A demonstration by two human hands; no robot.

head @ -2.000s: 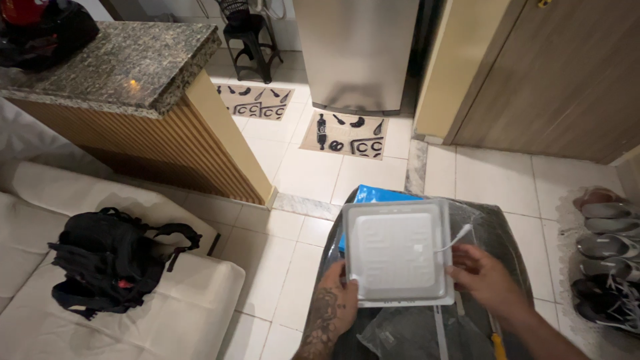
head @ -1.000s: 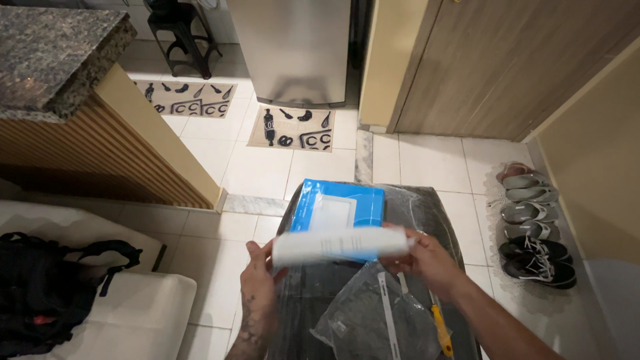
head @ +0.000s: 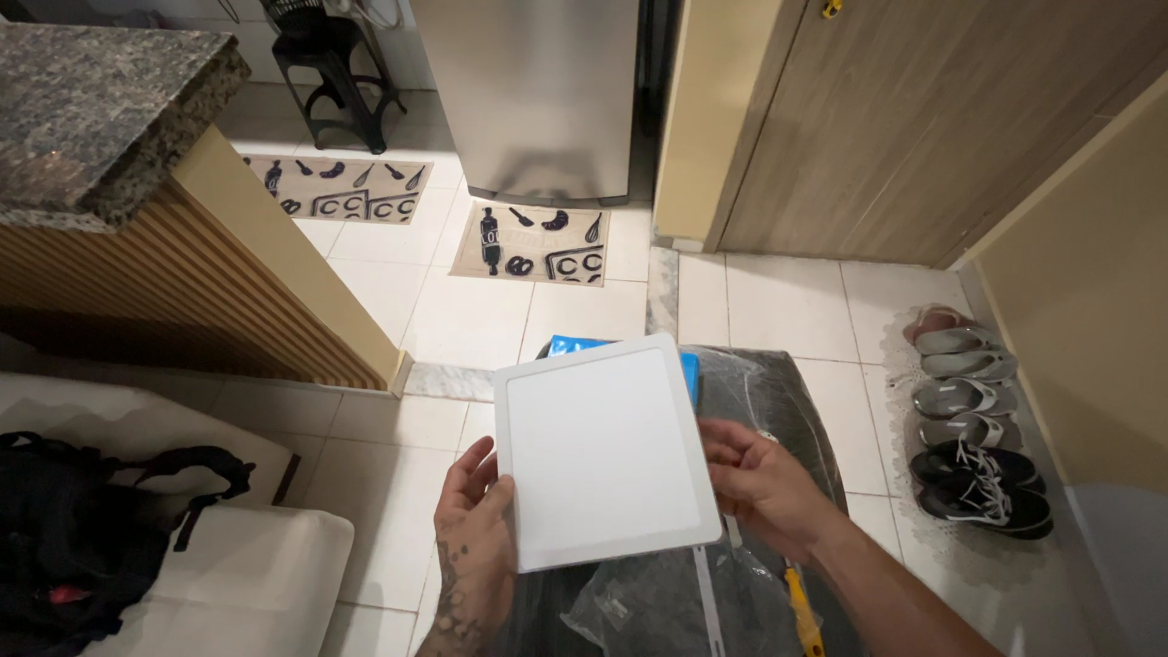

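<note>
A square white panel with a raised frame (head: 607,452), perhaps an LED light panel, is held above a dark, plastic-covered surface (head: 794,383). My left hand (head: 474,538) grips its left edge, thumb on the front. At its right edge is my right hand (head: 762,484), fingers partly hidden behind the panel. Beneath and behind the panel shows a blue box (head: 691,376). Nearer to me on the dark surface lie a clear plastic bag (head: 630,598), a thin white strip (head: 707,598) and a tool with a yellow handle (head: 803,611).
At the left, a black backpack (head: 82,547) rests on a light sofa (head: 246,557), below a granite counter (head: 109,119). Shoes and sandals (head: 981,484) line the right wall. Farther off are a refrigerator (head: 538,100), kitchen mats (head: 534,242) and a black stool (head: 338,73).
The panel has been turned over: its ribbed back and short cable faced me two seconds ago, it was edge-on one second ago, and its smooth face shows now.
</note>
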